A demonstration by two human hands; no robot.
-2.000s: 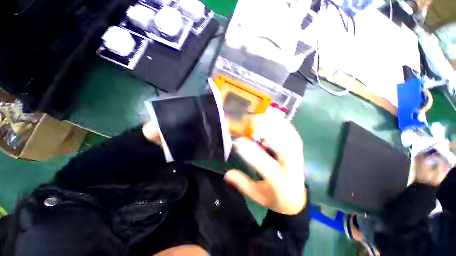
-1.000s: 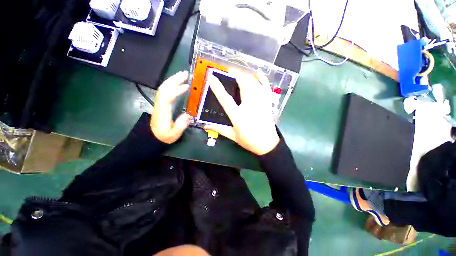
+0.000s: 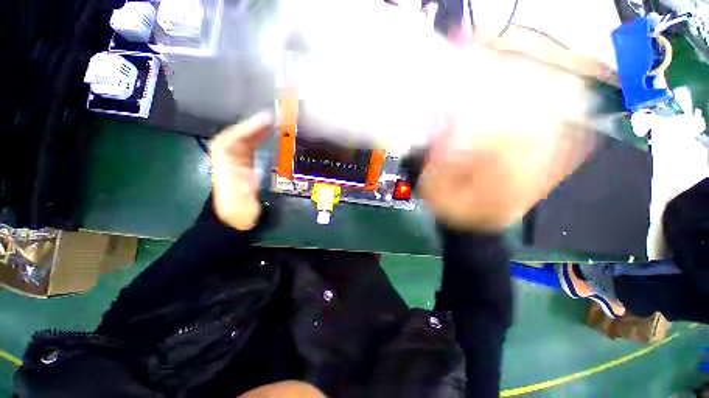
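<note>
A thermostat (image 3: pixel 330 162) lies in the orange nest plate (image 3: pixel 287 124) of the test fixture, with a row of tiny icons along its dark screen's lower edge. A bright white blur covers its upper part; I cannot tell whether it is the clear cover or glare. The red power rocker switch (image 3: pixel 403 190) glows at the lower right. A yellow piece with a pale tip (image 3: pixel 325 201) sits at the front edge. My left hand (image 3: pixel 236 171) is open beside the fixture's left side. My right hand (image 3: pixel 486 167) is blurred and overexposed right of the fixture; its grip is unclear.
White-backed units (image 3: pixel 122 81) lie on a black pad at the upper left. Another black pad (image 3: pixel 595 202) lies at right, partly behind my right hand. A blue tape holder (image 3: pixel 639 62) stands at the upper right. A cardboard box (image 3: pixel 74 262) is at lower left. Another person's sleeve shows at the right edge.
The thermostat, earlier in my hands, now lies in the nest. My right hand has moved off its screen to the right. The rocker switch now shows glowing red, and a white blur covers the fixture's upper part.
</note>
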